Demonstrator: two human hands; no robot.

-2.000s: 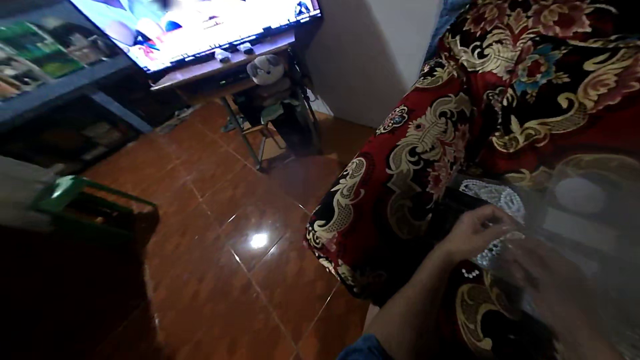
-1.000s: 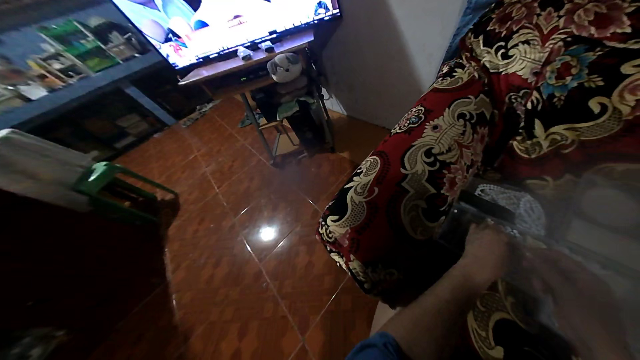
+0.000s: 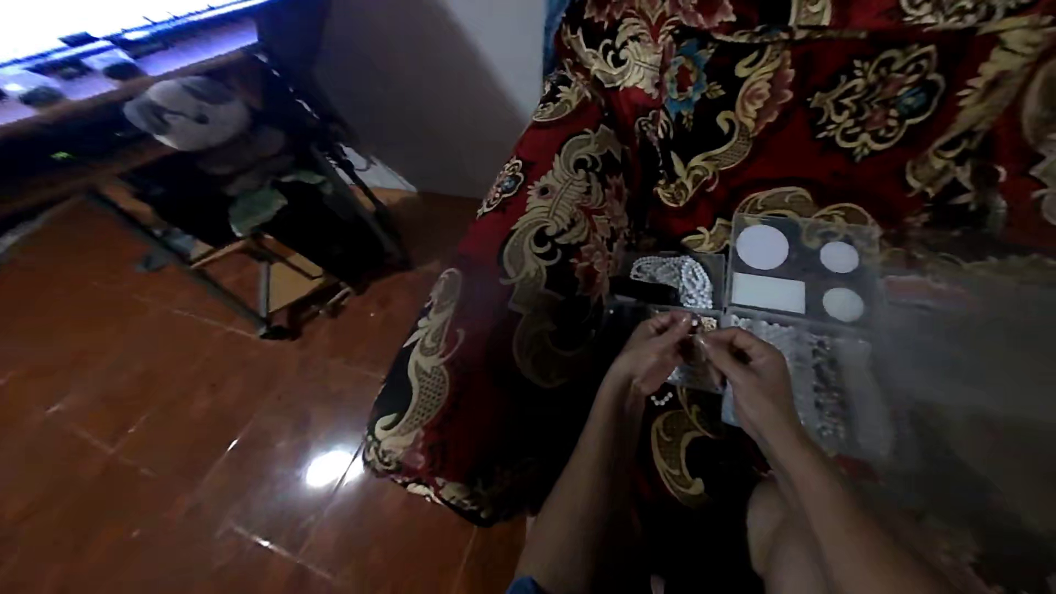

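Observation:
My left hand (image 3: 657, 351) and my right hand (image 3: 749, 367) are close together over clear plastic boxes, fingertips pinched around something small that I cannot make out. Strands of white beads (image 3: 689, 276) lie in a clear box behind my left hand. Right of them stands the raised clear lid (image 3: 808, 268) with white round and rectangular patches. Below the lid, partly behind my right hand, a clear compartment box (image 3: 827, 384) holds rows of small pieces. A short string of white beads (image 3: 662, 399) lies on the patterned cloth under my left hand.
A sofa with a red, black and gold floral cover (image 3: 569, 214) surrounds the boxes. At the left are a lit screen (image 3: 107, 25), a stand holding a plush toy (image 3: 188, 113), and a brown tiled floor (image 3: 206, 429). My bare knee shows below my right forearm.
My hands, lower and blurred over the box a second ago, are now raised together with fingertips meeting. The view has swung to the right, showing more of the boxes.

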